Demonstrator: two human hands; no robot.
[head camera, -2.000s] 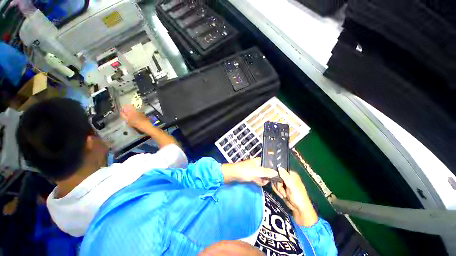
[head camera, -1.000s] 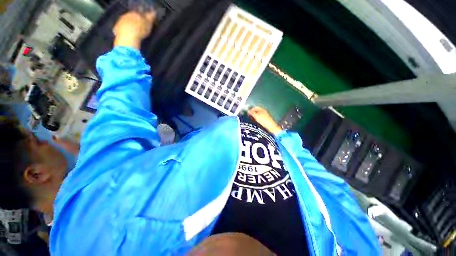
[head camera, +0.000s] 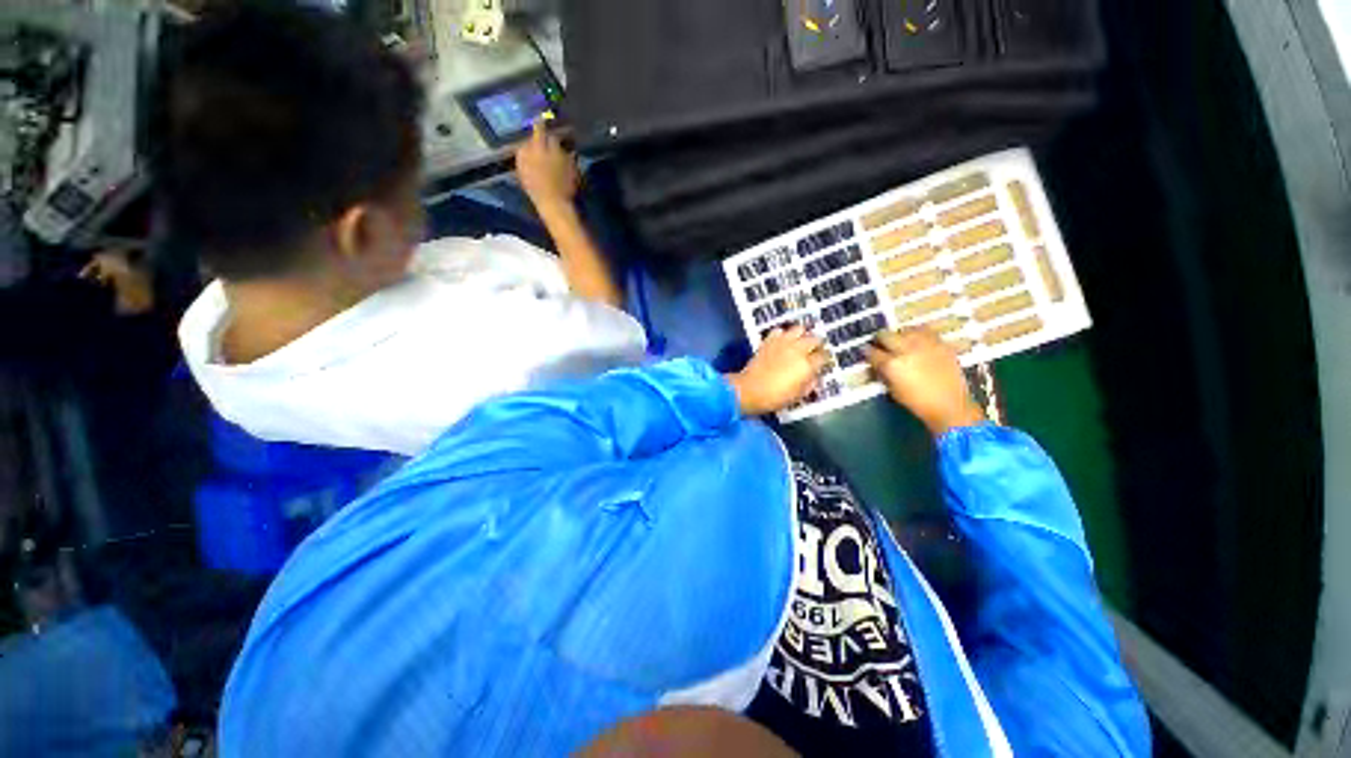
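The white parts tray (head camera: 1058, 314) lies slanted in front of me. Its left part has rows of slots filled with small black modules (head camera: 824, 240), and its right part has empty tan slots. My left hand (head camera: 781, 370) is at the tray's near-left edge, fingertips over the lowest filled slots. My right hand (head camera: 926, 379) is beside it at the near edge, fingertips at the border of black and tan slots. The fingers hide what lies beneath them. Whether either hand grips a module cannot be told.
A thick black tray stack (head camera: 830, 141) stands behind the parts tray, with phone bodies (head camera: 922, 27) on top. A co-worker in white (head camera: 341, 356) sits at the left, one hand at a small blue-screen device (head camera: 511, 108). Green mat (head camera: 882, 452) shows below the tray.
The phone body I held between both hands is out of them. My left hand has come back from the black stack to the parts tray. My right hand has moved onto the tray. The view has turned.
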